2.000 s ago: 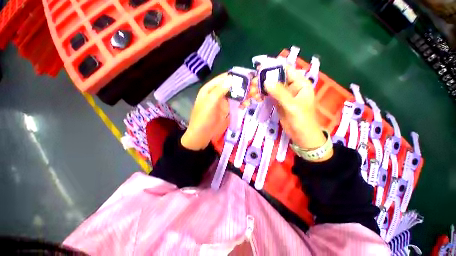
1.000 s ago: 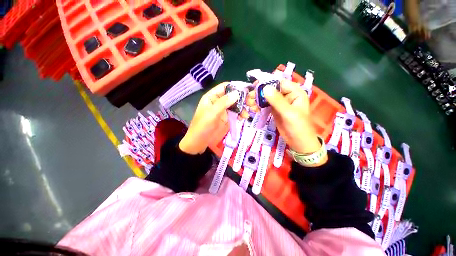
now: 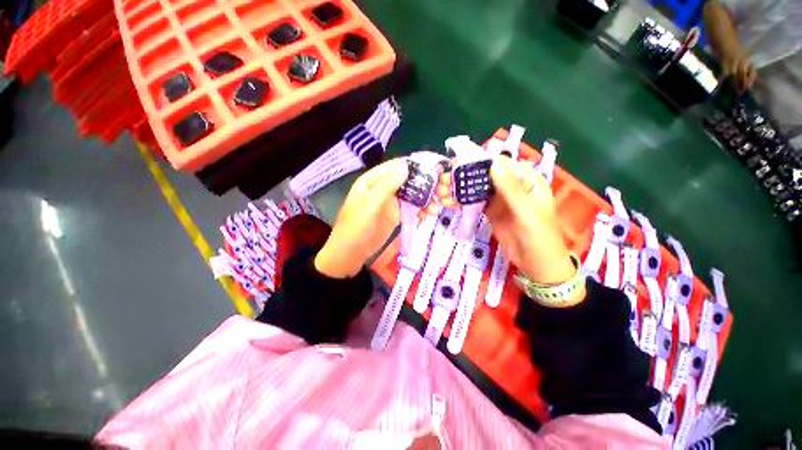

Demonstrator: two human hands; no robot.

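Note:
My left hand (image 3: 362, 214) holds a smartwatch (image 3: 417, 184) by its case, its lilac strap hanging down. My right hand (image 3: 525, 214) holds a second smartwatch (image 3: 472, 182) close beside it. Both screens face up and show small light figures on black. The two watches are above the orange-red work tray (image 3: 573, 207). Several lilac watches (image 3: 448, 293) lie face down on the tray below the hands. The fingers under the cases are partly hidden.
An orange-red tray (image 3: 286, 103) with black square pieces stands at upper left, beside a bundle of lilac straps (image 3: 345, 153). More watches cluster at left (image 3: 255, 250). A filled tray is at right (image 3: 725, 327). Another person's hand (image 3: 740, 70) shows at upper right.
Both screens changed from bright white areas to small figures on black. The right thumb has moved off its screen. The surroundings have shifted slightly in view.

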